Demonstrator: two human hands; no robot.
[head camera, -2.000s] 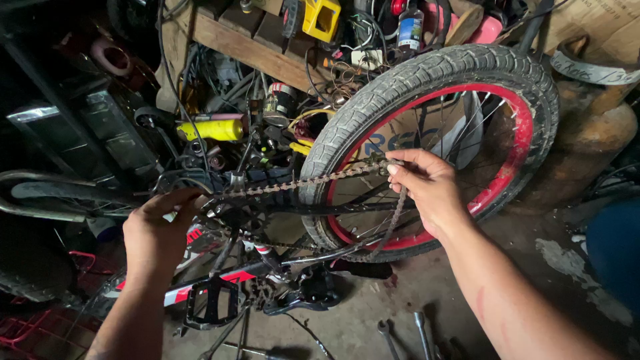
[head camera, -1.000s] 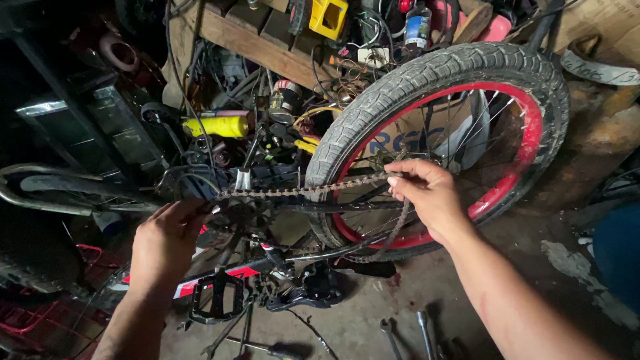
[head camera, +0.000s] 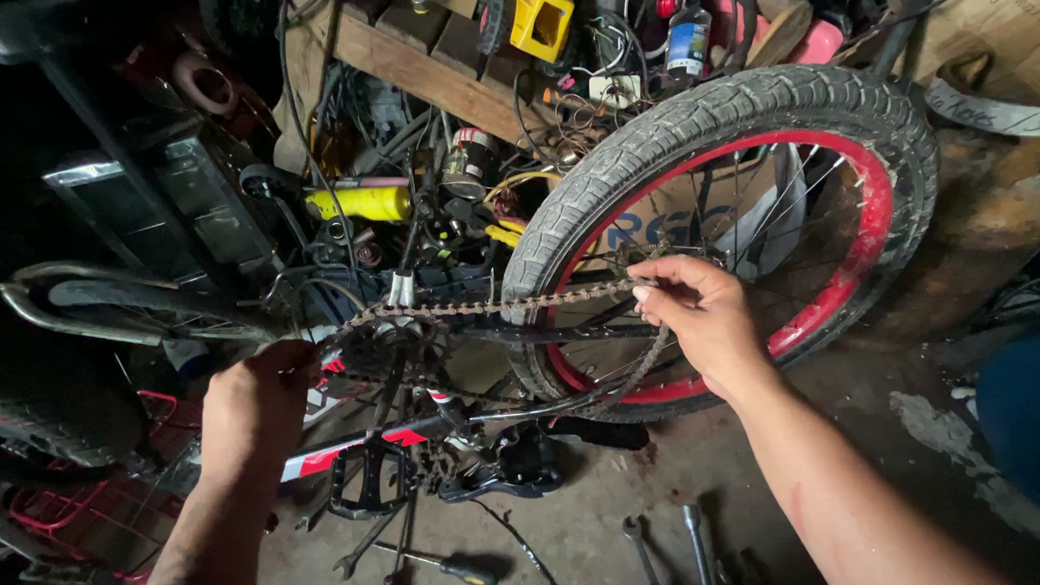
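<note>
A rusty bicycle chain (head camera: 504, 305) stretches nearly level between my hands. My right hand (head camera: 691, 313) pinches it between thumb and fingertips, in front of the spokes of a wheel with a red rim (head camera: 873, 195) and a muddy tyre (head camera: 617, 162); past these fingers the chain hangs and curves down. My left hand (head camera: 260, 398) is closed at the chain's other end, left of the chainring (head camera: 406, 345); its fingertips are in shadow. Beneath lies the black, white and red bicycle frame (head camera: 325, 459), with a black pedal (head camera: 370, 479) below the chainring.
Wrenches (head camera: 642, 548) and a screwdriver (head camera: 467, 569) lie on the concrete floor near a black saddle (head camera: 520, 463). Behind the bicycle are a yellow bottle (head camera: 361, 203), tangled cables, a wooden plank (head camera: 439, 73) and a dark metal-framed case (head camera: 171, 195). A rusty cylinder (head camera: 967, 211) stands at the right.
The chain stretch between my hands has levelled out from a slope and now shows above the chainring. Both hands keep their hold.
</note>
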